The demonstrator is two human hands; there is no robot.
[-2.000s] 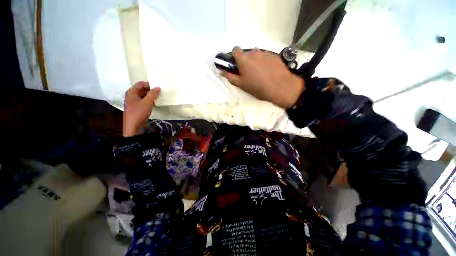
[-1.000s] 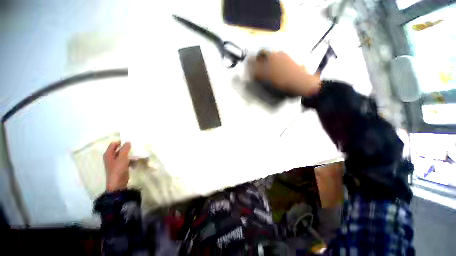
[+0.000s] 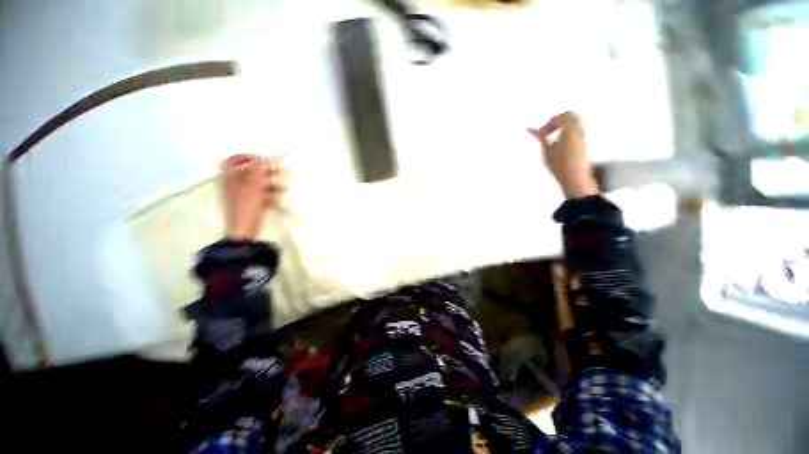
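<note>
My left hand [image 3: 248, 191] is blurred, with curled fingers pinching the upper edge of the cream fabric [image 3: 302, 257], which lies wrinkled at the table's near side. My right hand [image 3: 568, 155] is raised over the table right of the fabric. Its thumb and index finger curve towards each other. No tool shows in it, but blur hides whether it pinches something small.
A brown-grey block [image 3: 365, 102] lies on the white table cover [image 3: 470, 177]. Black shears [image 3: 424, 37] are cut off at the top edge. A curved dark strip [image 3: 124, 89] lies left. A grey-silver bar [image 3: 652, 174] is at the right edge.
My right hand put down the dark blurred object it held one second ago and moved right. My left hand moved up and right in view. The view shifted, so block and shears sit higher.
</note>
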